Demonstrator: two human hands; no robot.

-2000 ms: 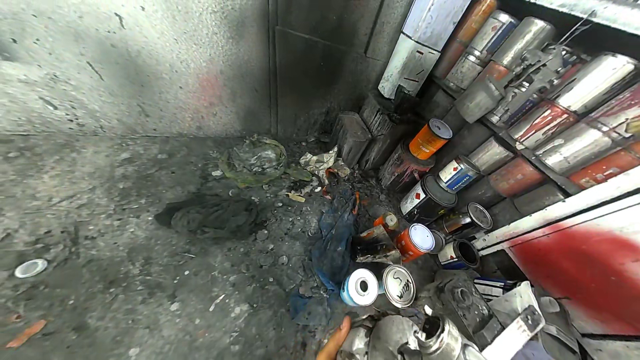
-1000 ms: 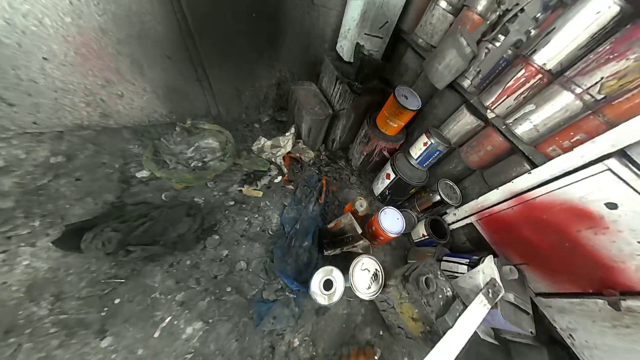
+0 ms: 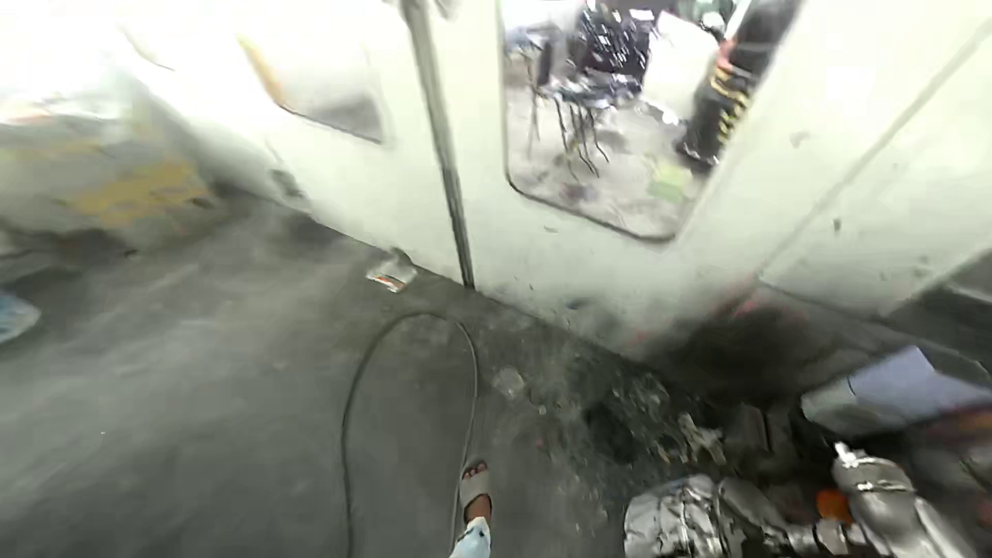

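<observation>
Neither my left hand nor my right hand can be made out. At the lower right, a silvery metal spray gun [image 3: 876, 496] with a rounded body and a small fitting on top juts into view. Beside it is a crumpled, shiny silver-coated object [image 3: 674, 519], cut off by the bottom edge; what it is cannot be told. Whether a hand holds either one is hidden. A small orange patch [image 3: 833, 505] shows between them, perhaps a can.
A thin hose or cable [image 3: 349, 403] loops over the grey floor near a sandalled foot [image 3: 475, 487]. Pale panels [image 3: 589, 271] with a round-cornered window or mirror [image 3: 604, 139] stand ahead; chairs and part of a person show in it. A small packet [image 3: 391, 273] lies at their base. Debris [image 3: 635, 403] litters the corner.
The view has swung far left, from the paint cans and shelves to the pale panels. A finger beside metal parts showed two seconds ago and is not seen now.
</observation>
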